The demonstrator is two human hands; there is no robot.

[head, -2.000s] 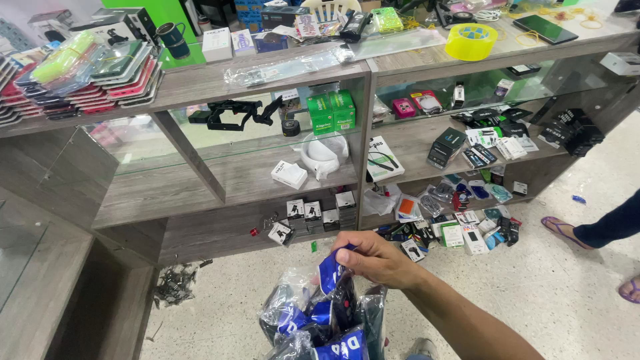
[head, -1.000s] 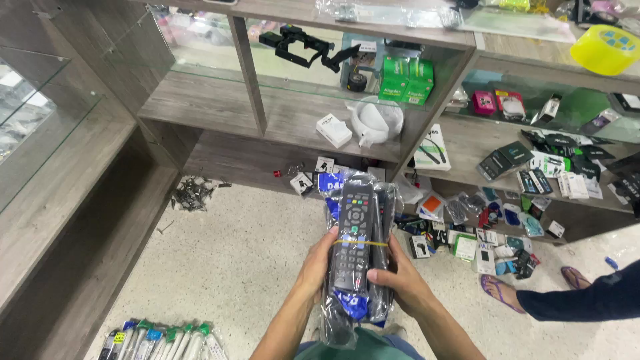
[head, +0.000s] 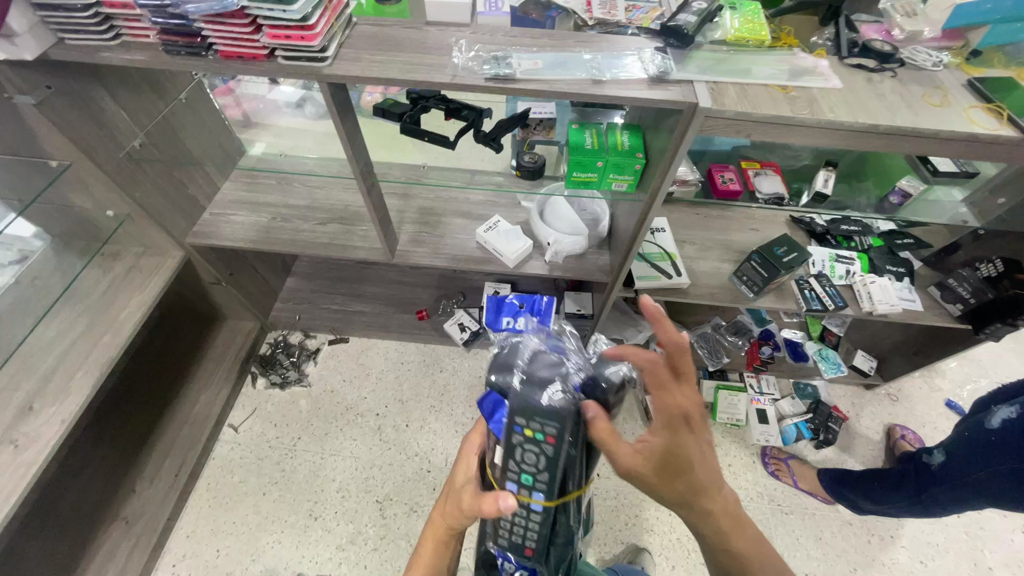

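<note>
A bundle of black remote controls (head: 528, 464) in clear plastic sleeves with blue header cards stands in front of me, bound by a yellow rubber band (head: 552, 501). My left hand (head: 468, 484) grips its left side, thumb across the front remote. My right hand (head: 660, 400) is at the upper right of the bundle, thumb at the plastic and fingers spread; whether it grips the plastic is not clear. A blue header card (head: 518, 312) sticks up from the top of the bundle.
Ahead, a wooden shelf unit (head: 480, 224) holds green boxes (head: 606, 156), a black bracket (head: 448, 120) and a white box (head: 504, 240). Packaged accessories (head: 792, 408) lie at the lower right. Metal hooks (head: 286, 360) lie on the floor. Another person's legs (head: 920, 472) are at right.
Two seconds ago one hand held the bundle by a blue card; a second ago both hands held its sides. The right hand has since moved up to its top, with fingers spread.
</note>
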